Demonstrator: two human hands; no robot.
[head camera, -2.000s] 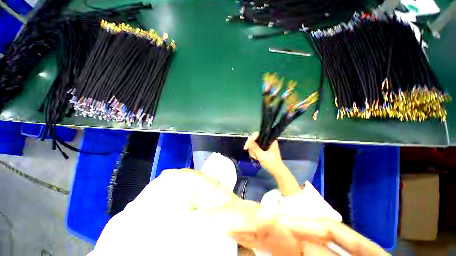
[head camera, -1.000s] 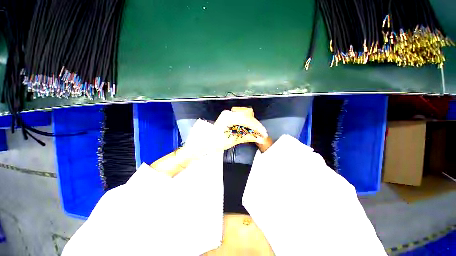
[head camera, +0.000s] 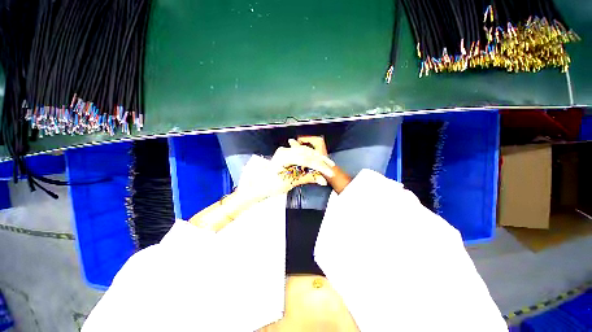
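Note:
A bundle of black cables stands upright over my lap, in front of the bench edge, with its coloured and gold-looking wire ends facing up. My left hand is closed around its left side. My right hand is on its right side, with the fingers of both hands meeting around the wire ends. The hands are overexposed, so single fingers are hard to tell apart. Most of the bundle's length is hidden by the hands and white sleeves.
The left cable stack has white-blue-red tips near me. The right cable stack has gold tips near me, with a single cable beside it. Blue bins holding black cables and a cardboard box stand below the bench edge.
The bundle was first held fanned over the bench edge by one hand. It has come down to my lap, with both hands around it. The view has tilted down.

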